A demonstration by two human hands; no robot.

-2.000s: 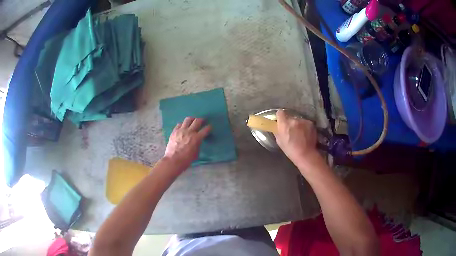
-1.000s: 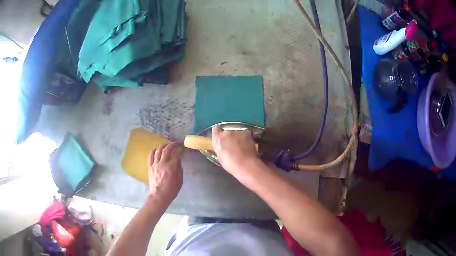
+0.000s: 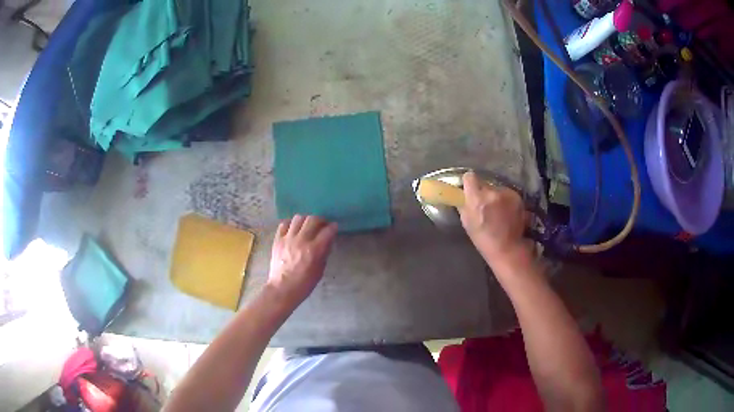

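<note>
A green near-square pocket piece (image 3: 331, 167) lies flat on the stained grey pressing table (image 3: 386, 302). My left hand (image 3: 302, 256) rests at its lower left edge, fingertips on the cloth, holding nothing up. My right hand (image 3: 492, 213) is closed on the pale yellow handle of the silver iron (image 3: 441, 211), which sits on the table to the right of the piece, apart from it. The mustard-yellow template (image 3: 211, 261) lies flat at the left of my left hand, not touching the green piece.
A loose stack of green cut pieces (image 3: 153, 76) is at the far left. Smaller green pieces (image 3: 98, 282) lie at the left edge. A tan hose (image 3: 616, 133) loops at the right. A purple basin (image 3: 684, 161) and bottles stand on a blue surface (image 3: 575, 177).
The iron has moved right, off the green piece's near edge, with my right hand. My left hand has moved from beside the template to the green piece's near edge.
</note>
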